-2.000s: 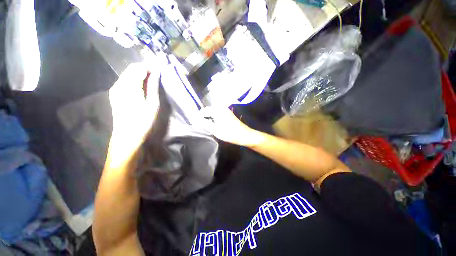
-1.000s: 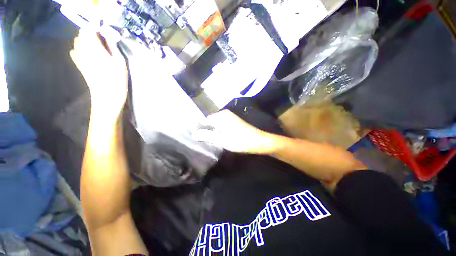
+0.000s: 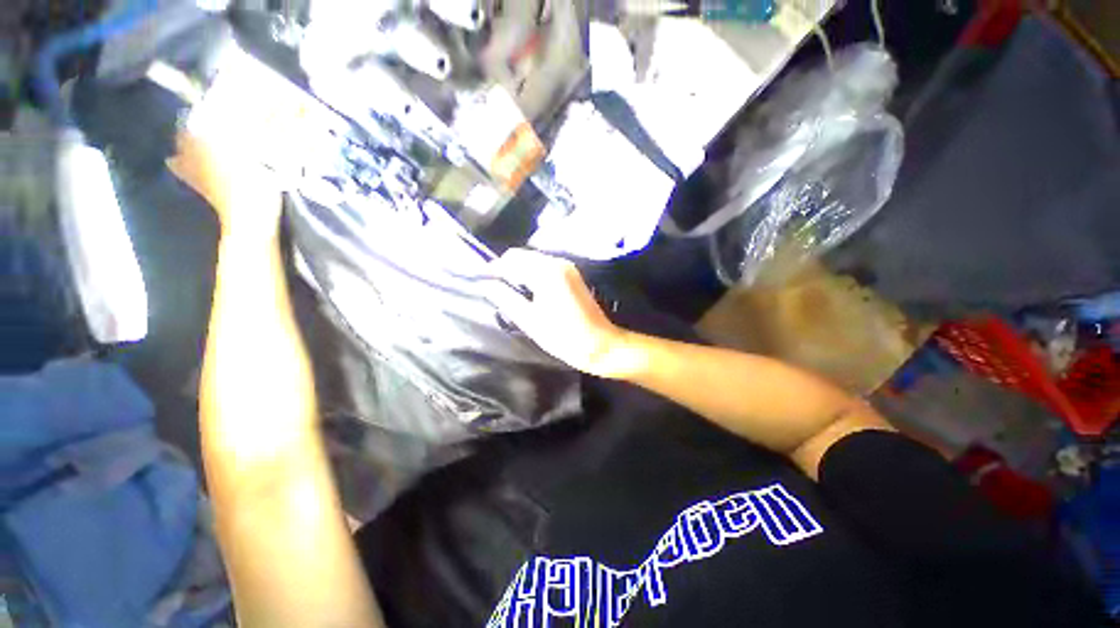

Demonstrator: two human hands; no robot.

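Observation:
A dark fabric panel (image 3: 405, 307), shining silvery under the lamp, stretches from the machine down to my lap. The sewing machine (image 3: 418, 135), white-grey with metal parts, stands beyond my hands and glares strongly. My left hand (image 3: 240, 160) is at the machine's left side, overexposed, at the panel's upper left; its fingers are washed out, so its hold cannot be told. My right hand (image 3: 550, 304) pinches the panel's right edge between its fingertips, below the machine's front. The needle area is lost in glare.
A clear plastic bag (image 3: 811, 184) hangs at the table edge above a tan cardboard piece (image 3: 817, 321). At the right, a dark grey pile (image 3: 995, 196) lies by a red basket (image 3: 1019, 368). Blue garments (image 3: 98, 491) lie at lower left. White paper (image 3: 688, 74) with a dark strip lies beside the machine.
My left hand has moved up and left from the panel's near part to beside the machine. The panel spreads wider between my hands. My right hand keeps its pinch on the edge.

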